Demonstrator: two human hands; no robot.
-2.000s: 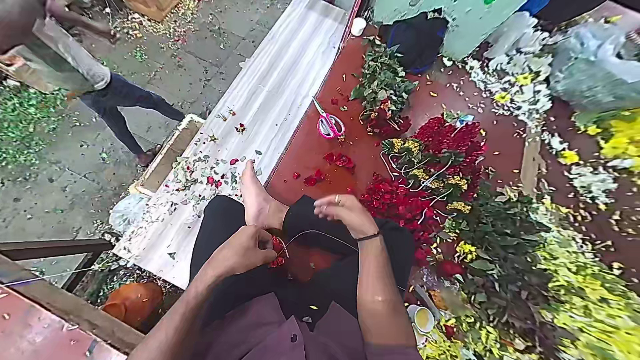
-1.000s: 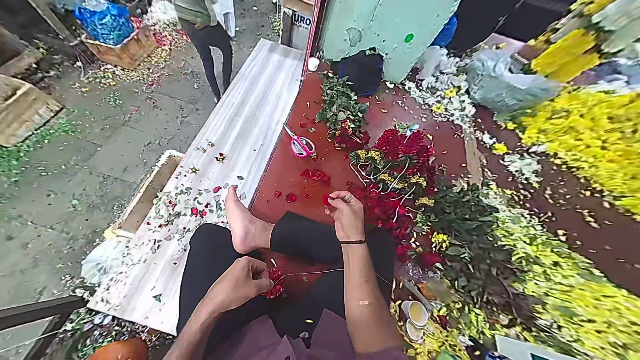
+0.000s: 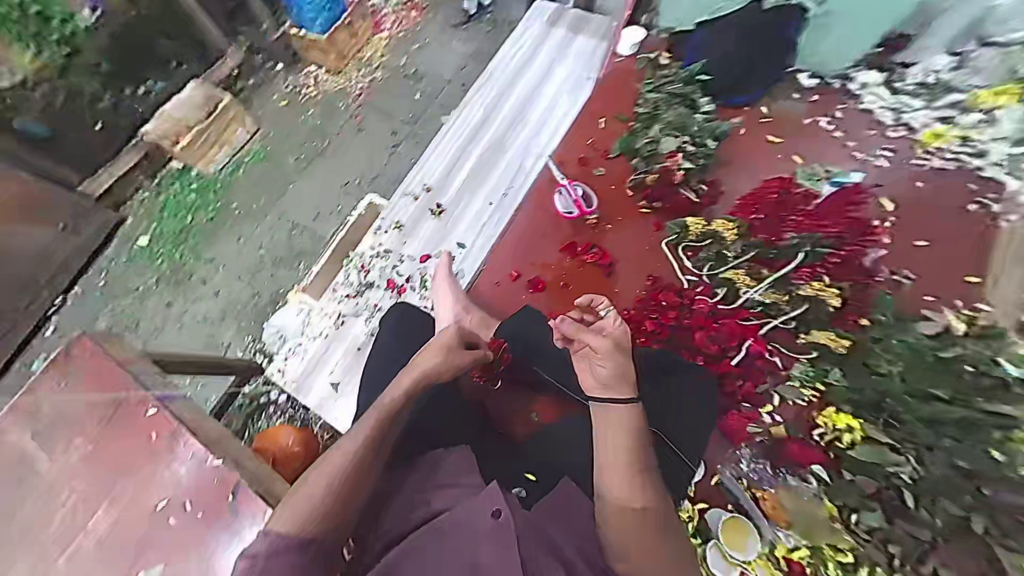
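My left hand (image 3: 452, 352) pinches a small bunch of red petals or flowers (image 3: 493, 364) above my crossed legs. To its right is my right hand (image 3: 590, 340), raised, with a ring and a dark wristband, its thumb and fingertips close together; whether something thin is between them I cannot tell. A thin thread (image 3: 560, 386) runs between the hands and past the right wrist toward my knee. Beside the right hand lies a heap of red flowers (image 3: 696, 324), with yellow flower bunches and white cords (image 3: 768, 280) on it. Pink-handled scissors (image 3: 574, 198) lie on the red surface.
A white board (image 3: 480, 136) strewn with petals runs along the left. Leafy stems (image 3: 672, 120) lie beyond the scissors, and more greenery (image 3: 904, 424) at right. A cup of pale yellow liquid (image 3: 738, 536) stands at lower right. An orange round object (image 3: 286, 452) sits at lower left.
A red bit seen in my right fingers one second ago no longer shows there. The left hand still holds the red bunch. The standing person has mostly left the view, which has shifted.
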